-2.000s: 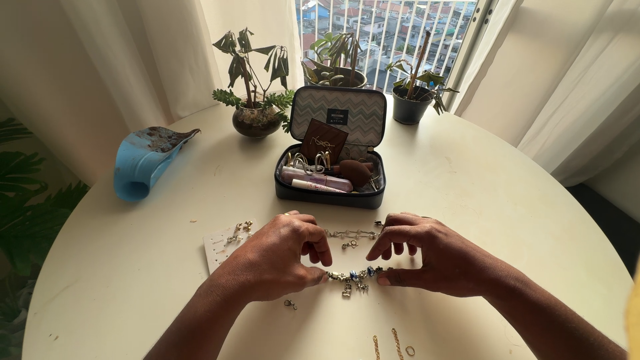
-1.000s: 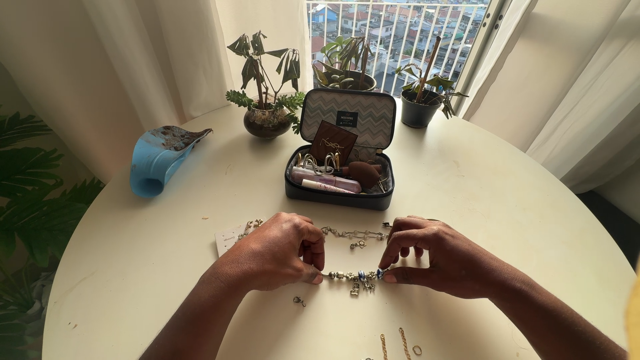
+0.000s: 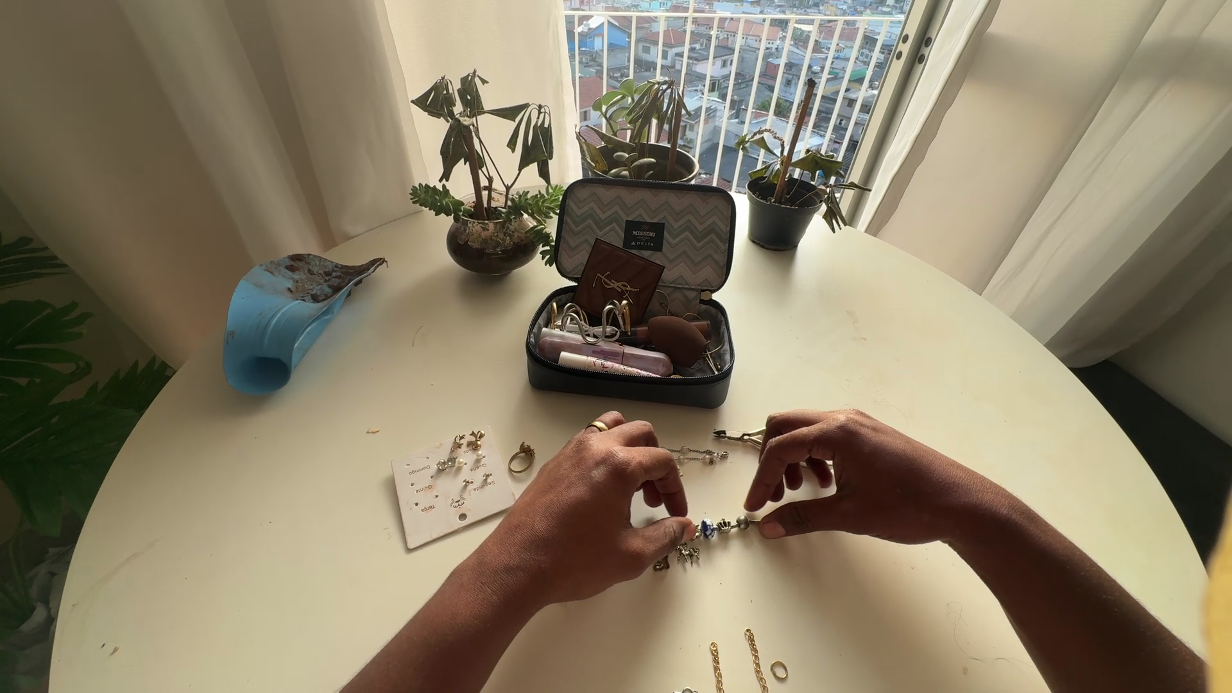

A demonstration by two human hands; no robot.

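Between my hands a silver charm bracelet (image 3: 724, 526) with a blue bead and small hanging charms lies just over the table. My left hand (image 3: 602, 510), a ring on one finger, pinches its beads between thumb and fingers and hides part of it. The thumb of my right hand (image 3: 847, 481) touches the bracelet's right end; its index finger is raised apart from the thumb. Beyond the hands are another silver bracelet (image 3: 701, 454) and a metal tool (image 3: 739, 437), partly covered by my right hand. A card of earrings (image 3: 462, 515) and a gold ring (image 3: 521, 458) lie left of my left hand.
An open zippered case (image 3: 626, 387) of cosmetics stands behind the hands. Several potted plants, one in a round pot (image 3: 491, 245) and one in a black pot (image 3: 782, 223), stand near the window. A blue scoop-like container (image 3: 265, 332) lies left. Gold chain pieces (image 3: 756, 660) lie near the front.
My left hand has moved right along the bracelet from its left end, covering beads that showed before. My right index finger has lifted from the thumb. The earring card and gold ring show more fully.
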